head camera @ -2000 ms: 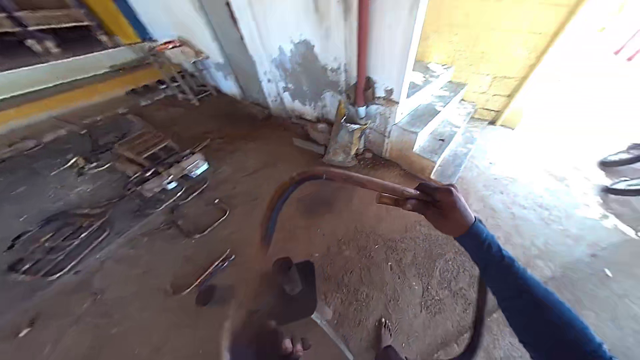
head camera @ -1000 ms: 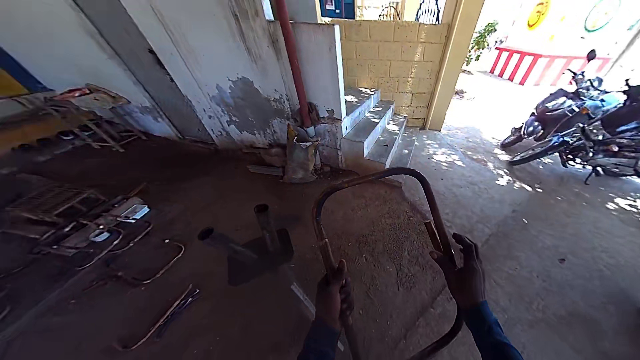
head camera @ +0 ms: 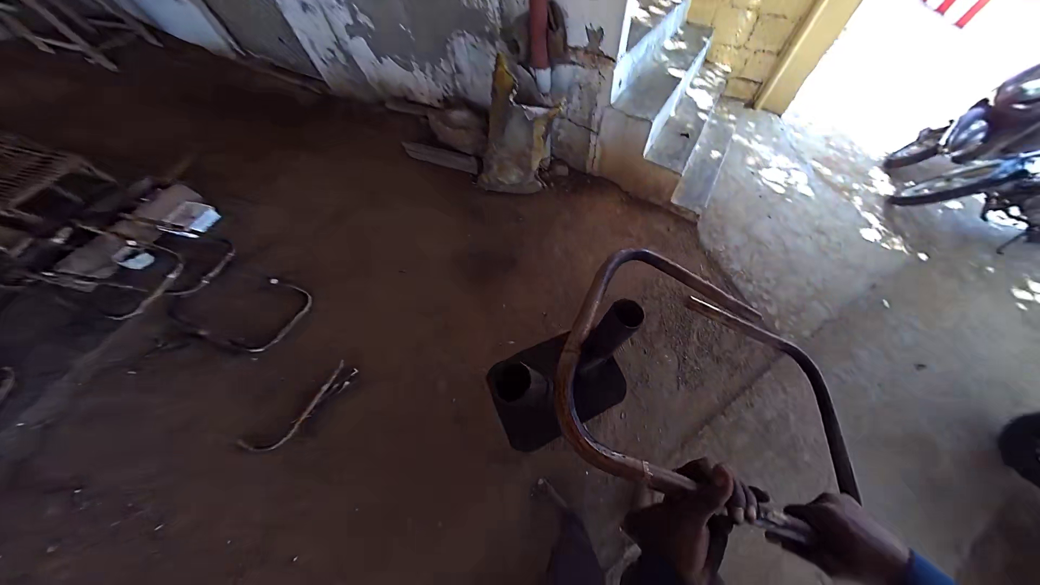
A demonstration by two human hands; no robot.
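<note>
A bent, brown metal tube frame (head camera: 569, 366) with rounded corners fills the lower right of the head view. My left hand (head camera: 686, 516) is closed around its lower bar. Just to the right, my right hand (head camera: 845, 532) grips the same bar near where tube parts lie side by side. At the upper right of the loop, one tube end overlaps the other side. Behind the frame, a dark metal plate with two short round pipes (head camera: 528, 402) rests on the floor, partly hidden by the tube.
Bent rods (head camera: 305, 414) and curved tube pieces (head camera: 280, 325) lie on the floor at left, near a slatted metal piece (head camera: 36, 175). A torn container (head camera: 516, 150) stands by the wall, beside concrete steps (head camera: 666, 122). Motorcycles (head camera: 983, 146) stand at the upper right.
Both hands are now close together on one bar; a second ago they held opposite sides of the frame. The frame has turned and tilted. The view has swung downward.
</note>
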